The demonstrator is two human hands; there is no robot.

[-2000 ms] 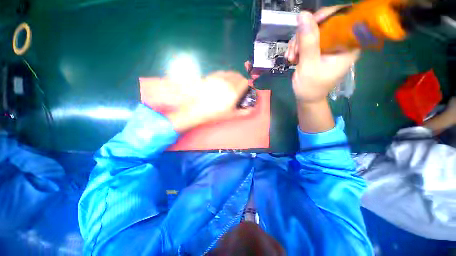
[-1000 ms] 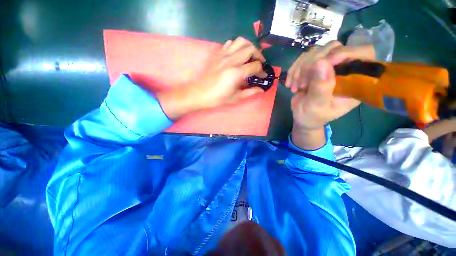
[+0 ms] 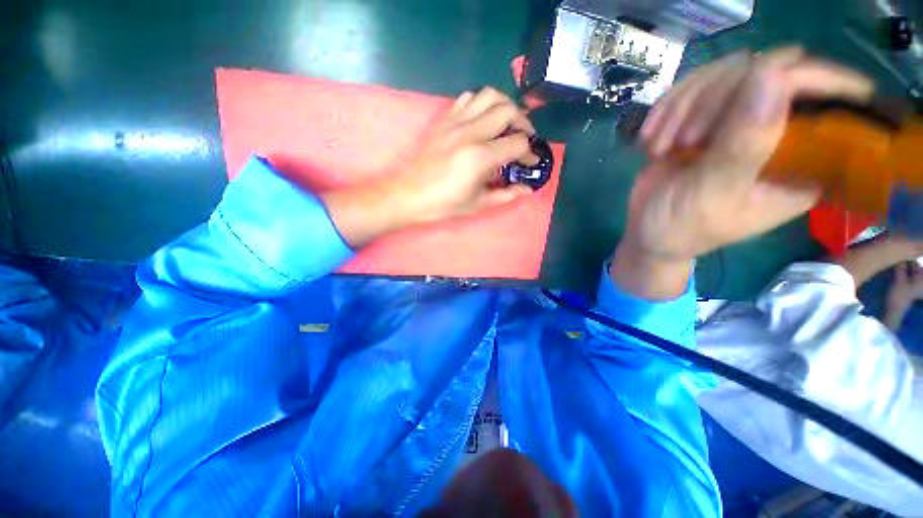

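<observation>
My left hand [image 3: 445, 167] holds a small round glossy black housing [image 3: 534, 167] in its fingertips over the right part of the salmon-red mat [image 3: 304, 116]. The fingers cover the housing's left side. My right hand [image 3: 714, 152] is blurred and holds the orange electric screwdriver [image 3: 845, 152], which runs off to the right and is also blurred. The right hand is to the right of the mat, apart from the housing. The bit tip is too blurred to place exactly.
The screw feeder [image 3: 612, 56], a white-grey box with an open top, stands beyond the mat, up and left of my right hand. A red bin [image 3: 838, 228] is partly hidden at the right. A neighbour's white sleeve [image 3: 810, 314] is at the right. A black cable [image 3: 769, 390] crosses my right sleeve.
My right hand has drawn the screwdriver away from the housing, to the right and slightly up. My left hand still holds the housing in nearly the same place.
</observation>
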